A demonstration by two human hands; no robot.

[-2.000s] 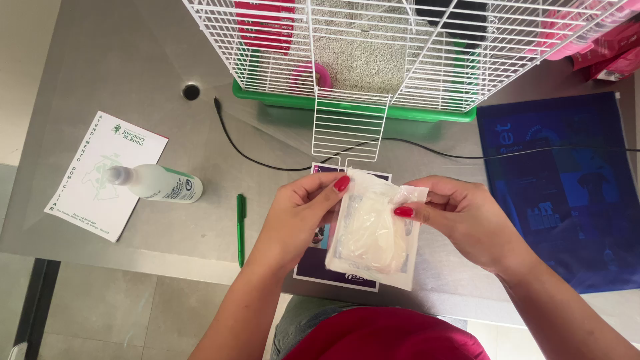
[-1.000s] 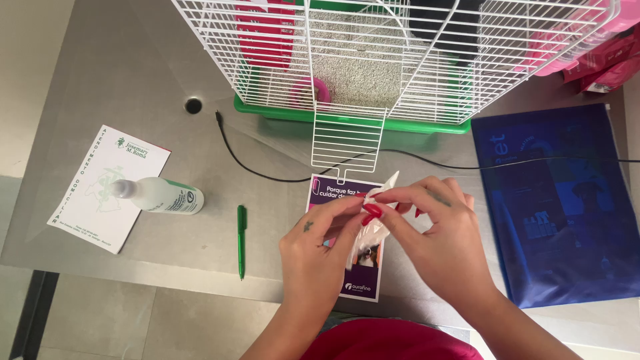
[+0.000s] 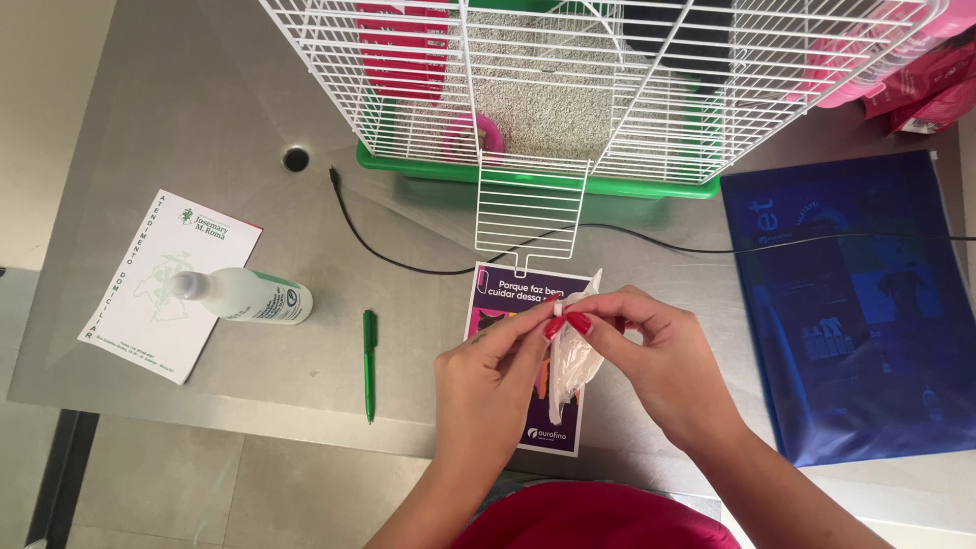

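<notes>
A small clear-and-white packet (image 3: 573,357), seen nearly edge-on, is pinched at its upper edge between both hands. My left hand (image 3: 488,381) grips it from the left with thumb and fingertips. From the right, my right hand (image 3: 659,362) pinches the same edge, the fingertips of the two hands close together. Under them a purple printed leaflet (image 3: 550,446) lies on the metal table, partly hidden. The open wire door (image 3: 531,210) of a white cage reaches down to the leaflet's top edge. What is inside the packet cannot be made out.
A wire cage with a green base (image 3: 427,171) stands at the back, holding litter and a pink bowl (image 3: 488,136). Leftward are a green pen (image 3: 370,366), a white bottle (image 3: 263,296) and a notepad (image 3: 183,358). A black cable (image 3: 396,264) runs across to a blue plastic folder (image 3: 846,305). Red bags (image 3: 926,91) lie far right.
The packet was held flat, facing the camera, two seconds ago; it is now turned nearly edge-on. My hands have come together at its upper edge.
</notes>
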